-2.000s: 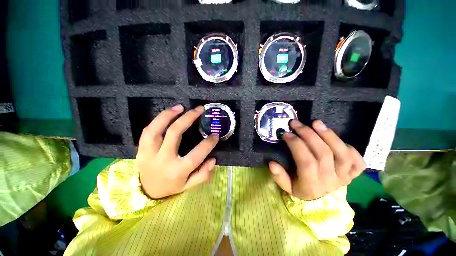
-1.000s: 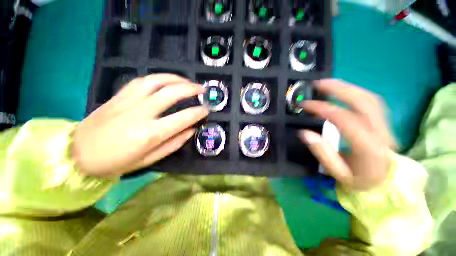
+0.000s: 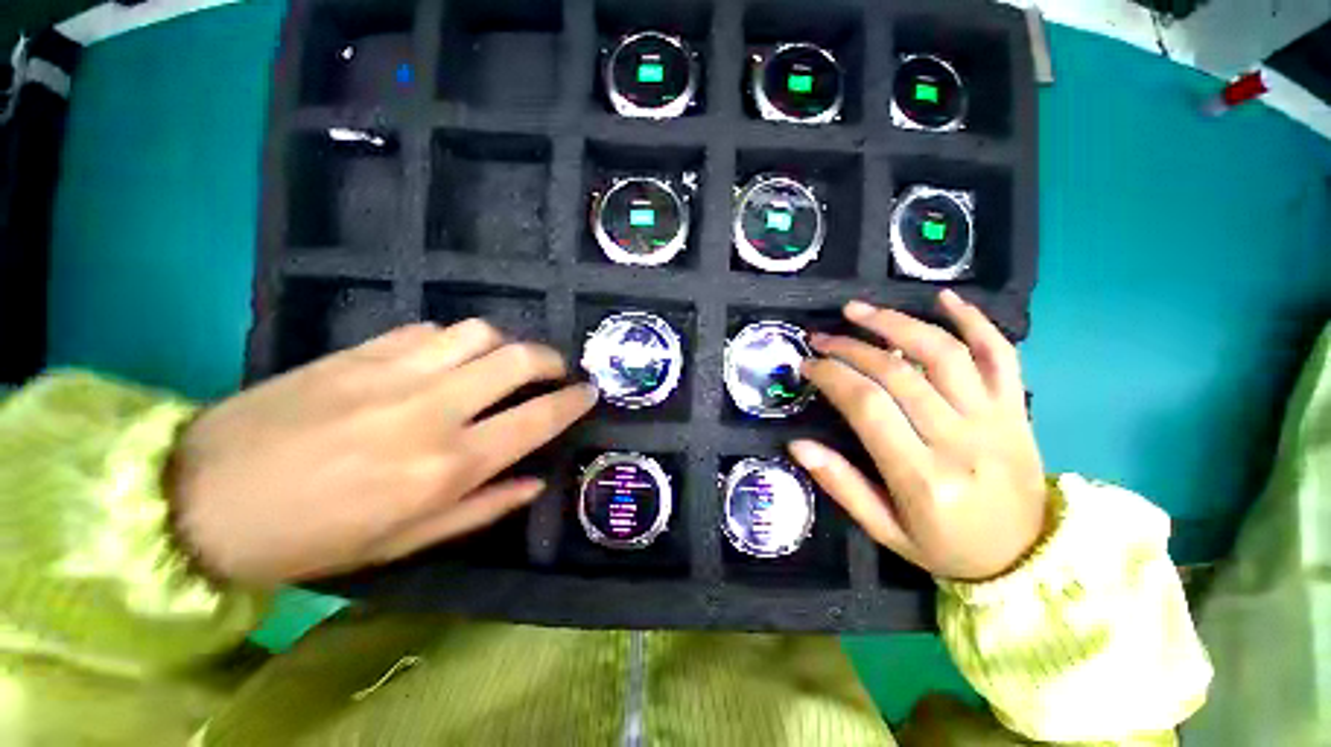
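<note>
A black foam tray (image 3: 708,387) holds round watch heads in its square pockets. My left hand (image 3: 380,453) lies over the tray's left pockets, its fingertips at the rim of a bright-faced watch (image 3: 634,359). My right hand (image 3: 942,438) is spread over the right pockets, a fingertip at the edge of a second bright-faced watch (image 3: 768,368). Below them, two watches show lines of text, one dark-faced (image 3: 625,499) and one brighter (image 3: 768,505). Several watches in the upper two rows show a green block, such as one (image 3: 650,73) at top. Neither hand holds a watch.
A green-teal mat (image 3: 1139,292) lies around the tray. A red and white object (image 3: 1241,94) lies at the upper right. Left tray pockets hold small white and blue specks. A pale sleeve of another person (image 3: 1285,482) shows at the right edge.
The view has shifted, so more of the tray shows than at first. My hands have moved up from the text-faced row to the row above. Two watches there have turned from green block to bright faces.
</note>
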